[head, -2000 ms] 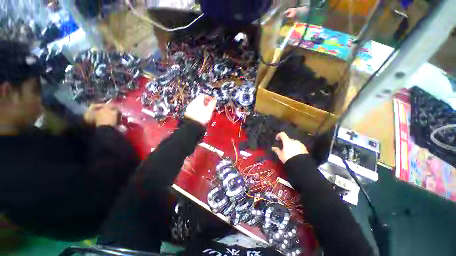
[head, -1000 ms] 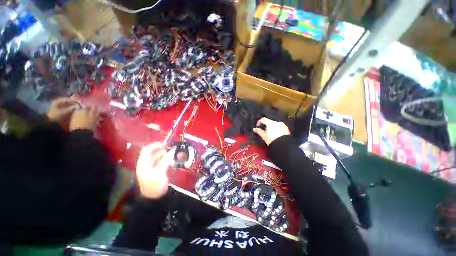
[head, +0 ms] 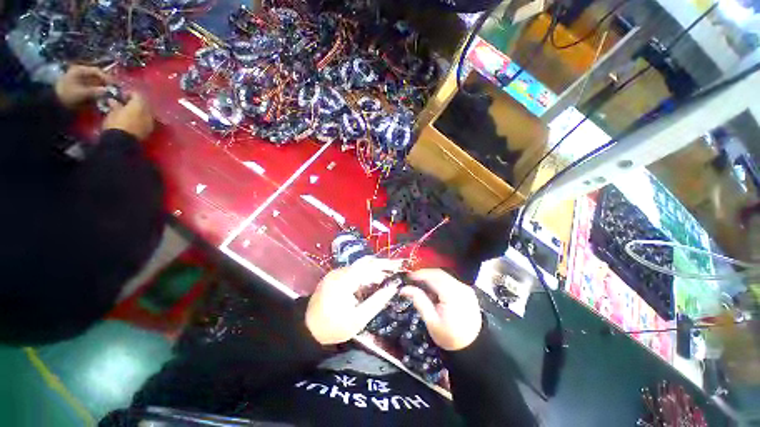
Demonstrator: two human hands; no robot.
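Observation:
My left hand (head: 348, 304) and my right hand (head: 443, 308) are together near the table edge by my body. Their fingers close on a small dark piece (head: 398, 282) between them. It is mostly covered by the fingers, so I cannot tell its parts. Wired ring units (head: 406, 335) lie in a row under and beside my hands, partly hidden by them. Thin red and orange wires stick out beyond my fingers.
A large heap of wired rings (head: 308, 79) lies at the back of the red tabletop (head: 250, 196). Loose black parts (head: 425, 200) lie before an open carton (head: 471, 167). A coworker's hands (head: 112, 100) work at left. A black gooseneck (head: 552, 359) hangs at right.
My left hand has come from the ring heap, with a ring, to in front of my body. My right hand has left the black parts pile and met it. The view has shifted.

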